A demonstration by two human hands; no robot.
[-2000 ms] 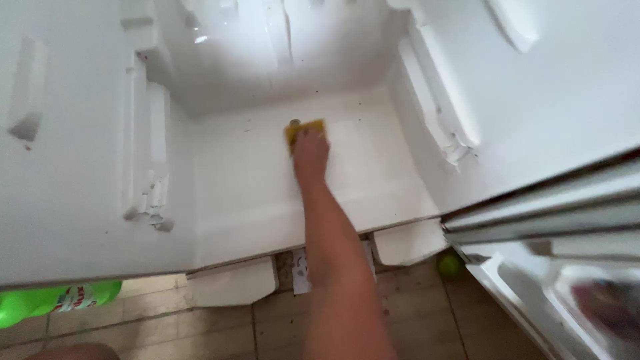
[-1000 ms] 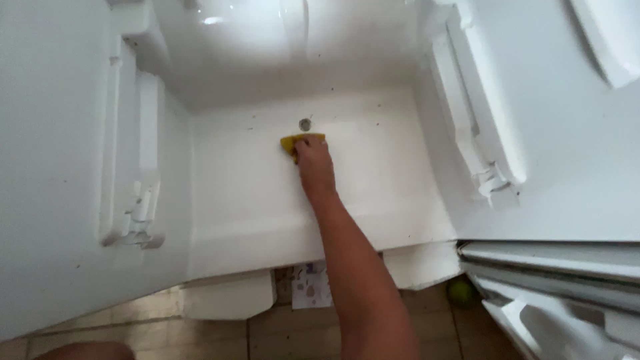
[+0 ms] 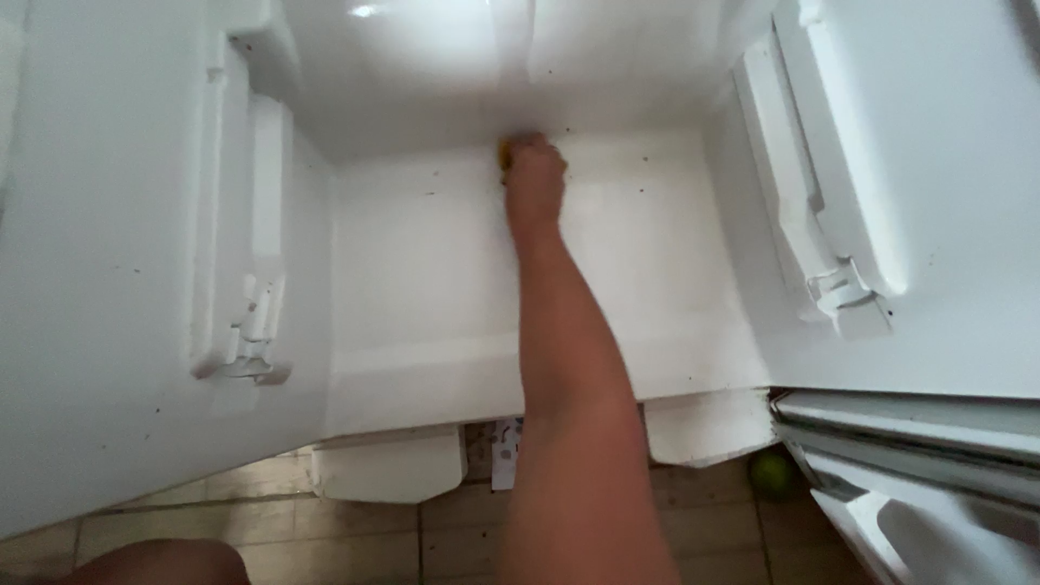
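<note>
My right hand (image 3: pixel 538 183) reaches into the white interior of a refrigerator and is closed around a yellow cloth or sponge (image 3: pixel 505 156). Most of the yellow piece is hidden under the fingers, with a strip showing at their left side. The hand is at the rear of the white compartment floor (image 3: pixel 422 276), close to the foot of the back wall (image 3: pixel 422 97). Small dark specks dot the floor and walls. My left hand is out of view.
Moulded rails line the left wall (image 3: pixel 268 187) and right wall (image 3: pixel 772 162). An open door with shelves (image 3: pixel 918 504) stands at the lower right. Below are tiled flooring (image 3: pixel 357 536), a round green object (image 3: pixel 772 473) and a printed sheet (image 3: pixel 504 463). A knee (image 3: pixel 162 562) shows lower left.
My right hand has moved with the yellow piece toward the back wall. The round drain hole seen near it one second ago is now hidden. The green bottle seen earlier is out of view.
</note>
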